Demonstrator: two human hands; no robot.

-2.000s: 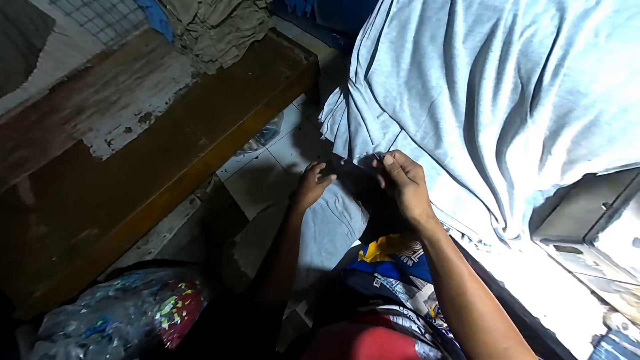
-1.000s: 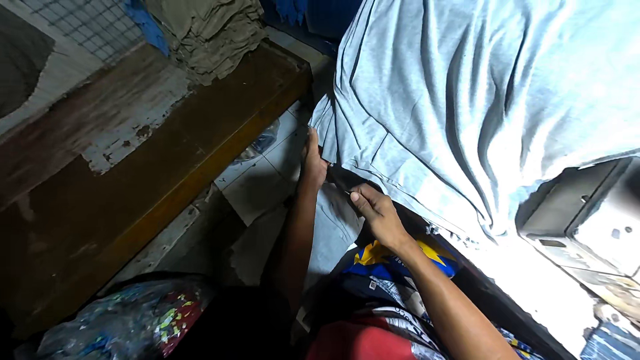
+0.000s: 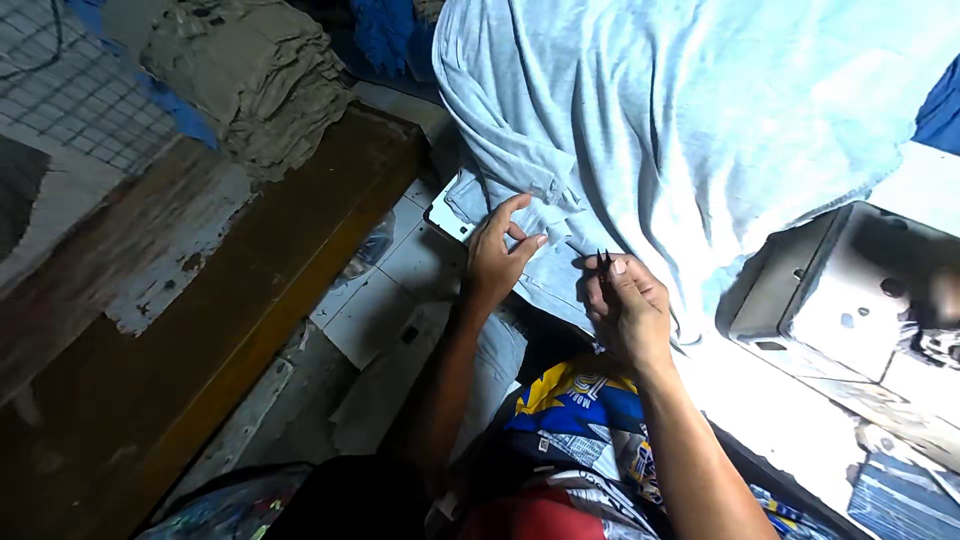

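Observation:
Light grey knit fabric [image 3: 637, 112] lies in folds over the work table. My right hand [image 3: 626, 292] rests at the fabric's near edge and holds small dark thread snips [image 3: 604, 262], their two points apart and upward. To its left, my left hand [image 3: 501, 247] is over a lower flap of the fabric, thumb and forefinger curved toward each other. Whether a bit of cloth is between those fingertips cannot be told. A white table corner [image 3: 448, 217] shows beside the left hand.
At right stands a sewing machine [image 3: 840, 292]. A brown wooden bench [image 3: 247, 300] runs along the left, with stacked khaki cloth [image 3: 262, 82] at its far end. A printed blue and yellow garment [image 3: 577, 397] lies near my lap. A plastic bag [image 3: 232, 502] is at lower left.
The dark piece between my hands two seconds ago no longer shows there. My left hand has left the fabric's left edge, and the snips in my right hand now point up in plain view.

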